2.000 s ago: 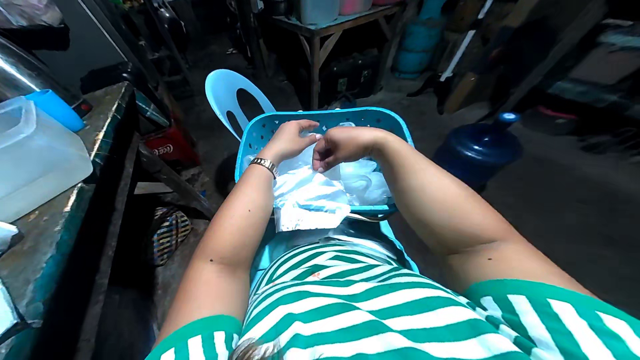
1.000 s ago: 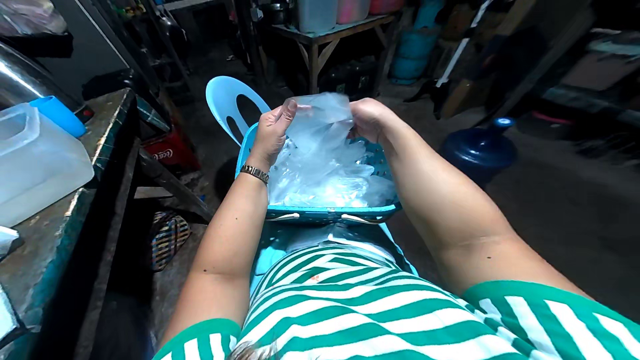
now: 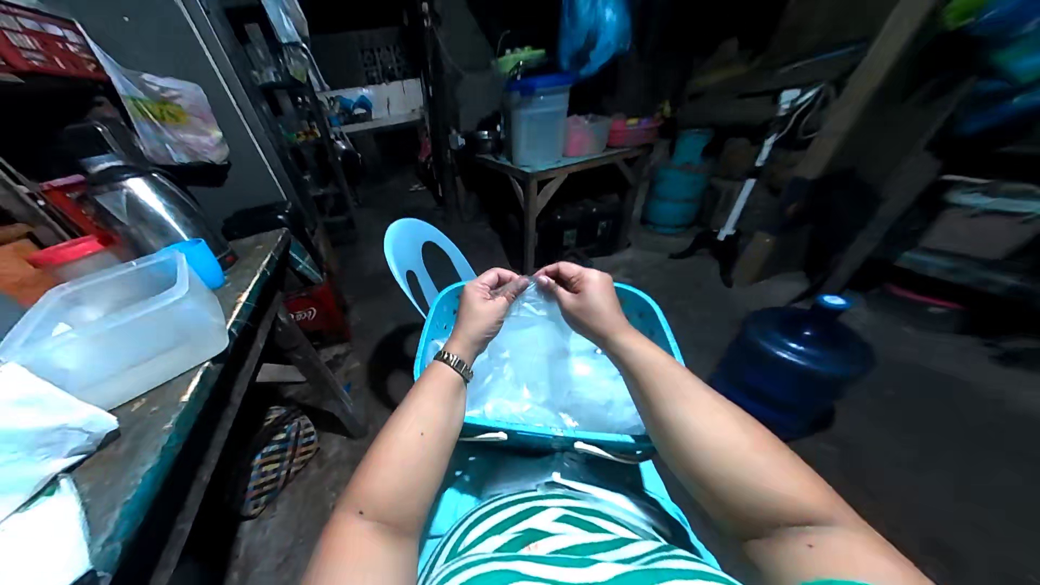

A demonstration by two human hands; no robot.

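Observation:
A clear plastic bag is pinched at its top edge by the fingertips of my left hand and my right hand, which nearly touch each other. Below the hands the bag hangs over a turquoise plastic basket full of more clear plastic bags; whether they hold anything is hard to tell. The basket rests on a light blue plastic chair in front of my body. A metal-link watch sits on my left wrist.
On the left, a worn table bears a translucent plastic container, a blue cup and white sheets or bags. A large blue water jug stands on the floor at the right. Farther back are a small wooden table and a gas cylinder.
One second ago my hands were apart with a plastic bag spread between them; now their fingertips meet at the bag's top edge. The view has tilted up.

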